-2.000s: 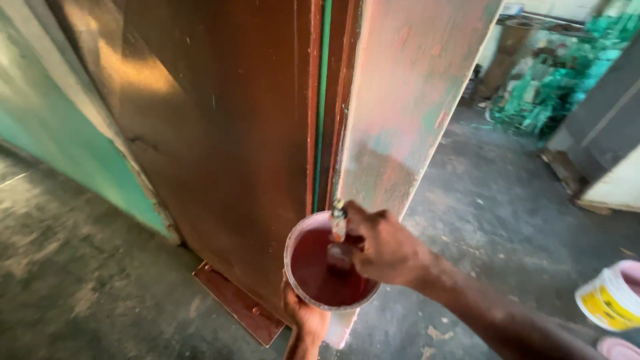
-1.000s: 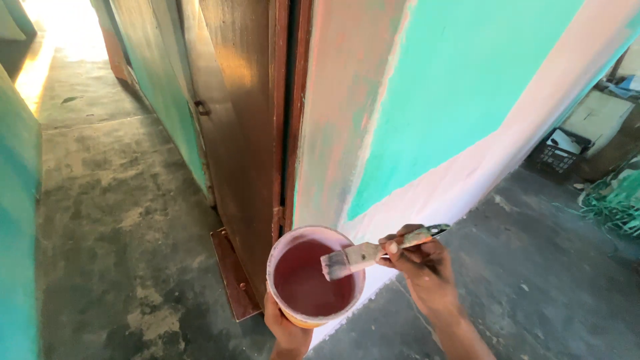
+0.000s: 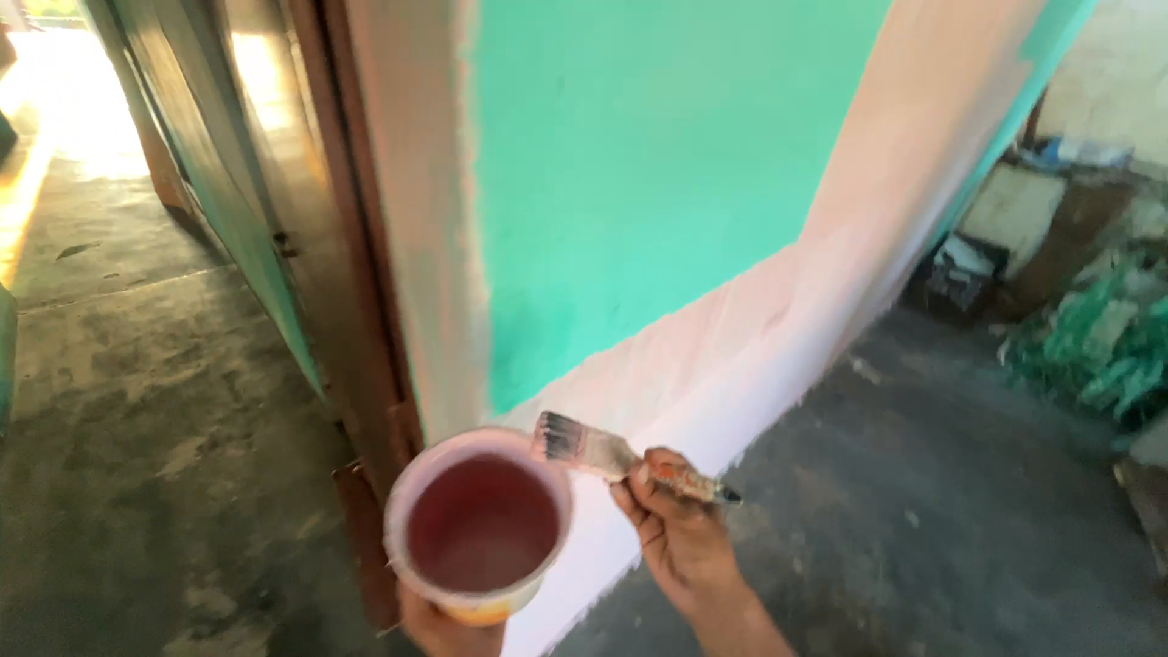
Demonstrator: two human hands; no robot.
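Observation:
My left hand (image 3: 447, 630) holds a plastic bucket (image 3: 399, 547) from below, with dark pinkish-red paint (image 3: 484, 525) inside; most of that hand is hidden under it. Between the thumb and fingers of my right hand (image 3: 680, 529) is a paintbrush (image 3: 598, 453) with a paint-smeared handle. Its dark, paint-coated bristles lie over the bucket's right rim, pointing left. Behind both hands stands a wall with a turquoise panel (image 3: 657, 164) and a pale pink border (image 3: 712, 356) along its bottom and sides.
A brown door (image 3: 319, 274) and its frame stand left of the wall, with a reddish-brown board (image 3: 365, 547) at the base. Concrete floor (image 3: 146, 474) runs along both sides. At the right are a dark crate (image 3: 963, 274) and a heap of green stringy material (image 3: 1104, 338).
The view has swung right, onto the turquoise wall. My right hand has brought the brush from inside the bucket up to its rim, bristles now pointing left. My left hand still holds the bucket.

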